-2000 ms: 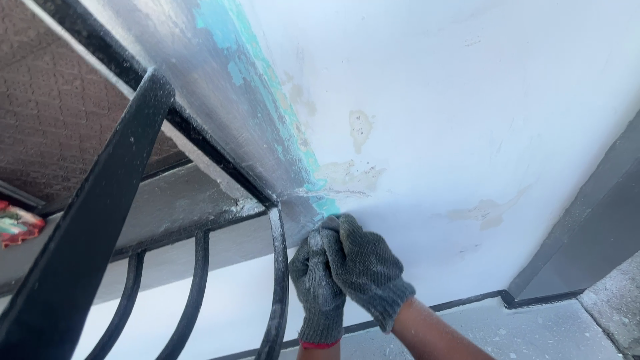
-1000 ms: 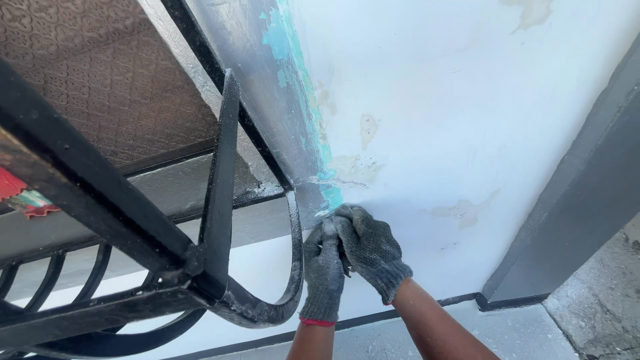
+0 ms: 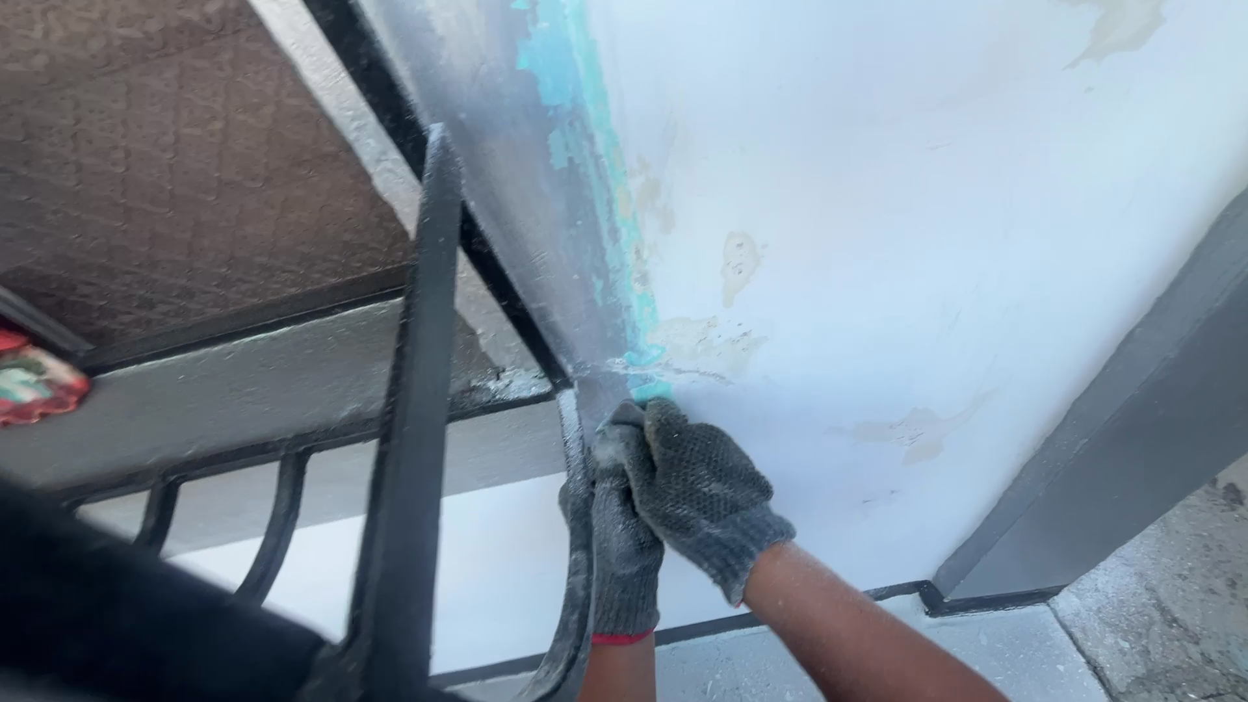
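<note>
Both hands wear dark grey knitted work gloves. My left hand point(image 3: 624, 536) is upright just right of a curved black metal bar, its fingers bent near the wall edge. Against it lies my right hand point(image 3: 707, 487), fingers curled together at the foot of a strip of turquoise paint point(image 3: 624, 244). Whether either hand holds a tool cannot be told; the fingers hide whatever is between them. Above the hands a crack crosses the edge between the grey band point(image 3: 526, 185) and the white wall point(image 3: 877, 244), beside a beige bare patch point(image 3: 717, 346).
A black metal grille point(image 3: 414, 419) with curved bars stands close on the left, in front of a brown textured panel point(image 3: 195, 166). Something red and green with a scalloped rim point(image 3: 39, 385) is at the far left. A grey column point(image 3: 1121, 439) rises at right above a light ledge point(image 3: 985, 648).
The view has shifted relative to the grille. Both gloved hands stay together at the lower end of the turquoise strip.
</note>
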